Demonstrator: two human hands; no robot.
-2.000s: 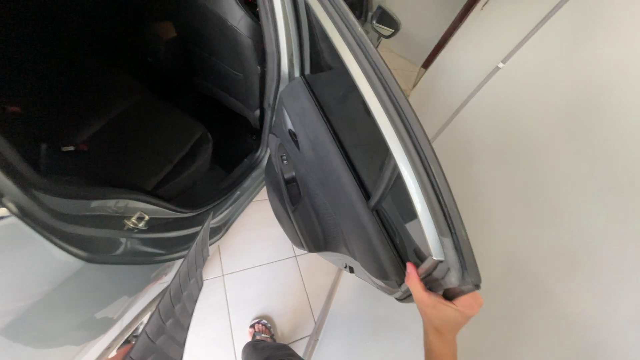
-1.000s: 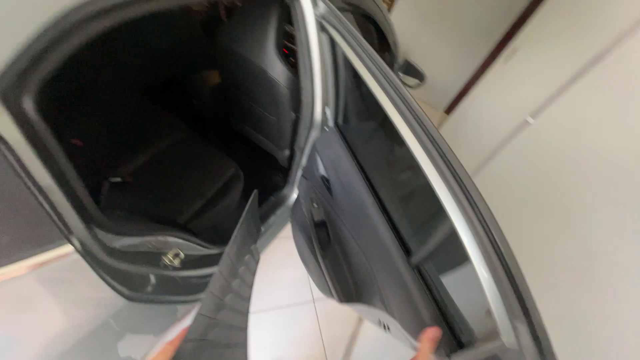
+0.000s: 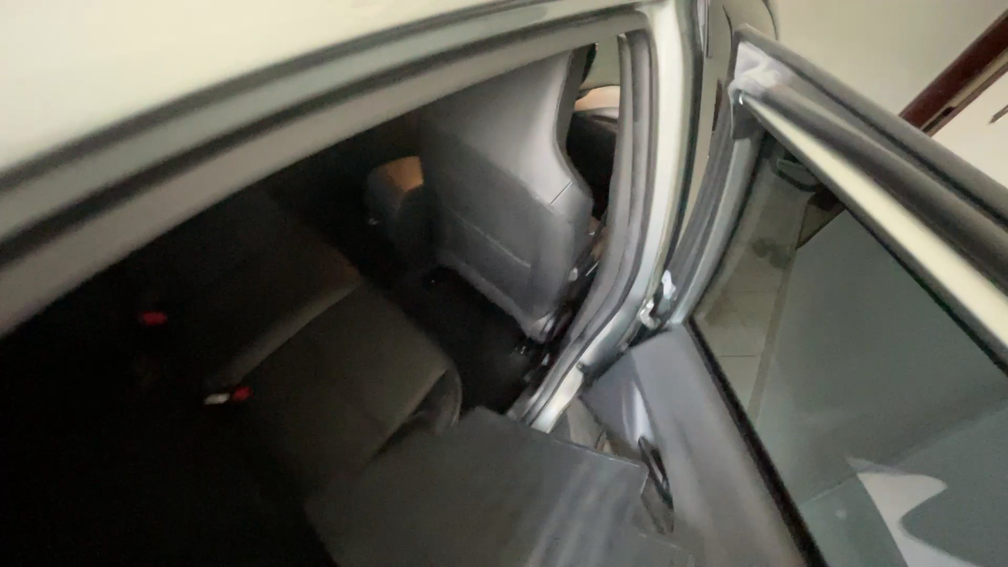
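Observation:
Neither my left hand nor my right hand shows in the head view. A dark ribbed mat or panel (image 3: pixel 504 496) rises from the bottom edge, its far end in the opening of the car's rear doorway. Beyond it lies the rear seat cushion (image 3: pixel 346 378), with red seat-belt buckles (image 3: pixel 241 393) on it. The back of a front seat (image 3: pixel 504 189) stands farther in, and the dark floor (image 3: pixel 480 323) lies between the two seats. What holds the mat is out of view.
The open rear door (image 3: pixel 685 441) with its window glass (image 3: pixel 874 354) takes up the right side. The roof edge (image 3: pixel 236 118) crosses the upper left, and the door pillar (image 3: pixel 661 157) stands between doorway and door. Much of the interior is too dark to make out.
The view has moved in closer to the doorway. The mat's far end now reaches the opening. My right hand, earlier on the door's edge, and my left hand, at the mat, have left the view.

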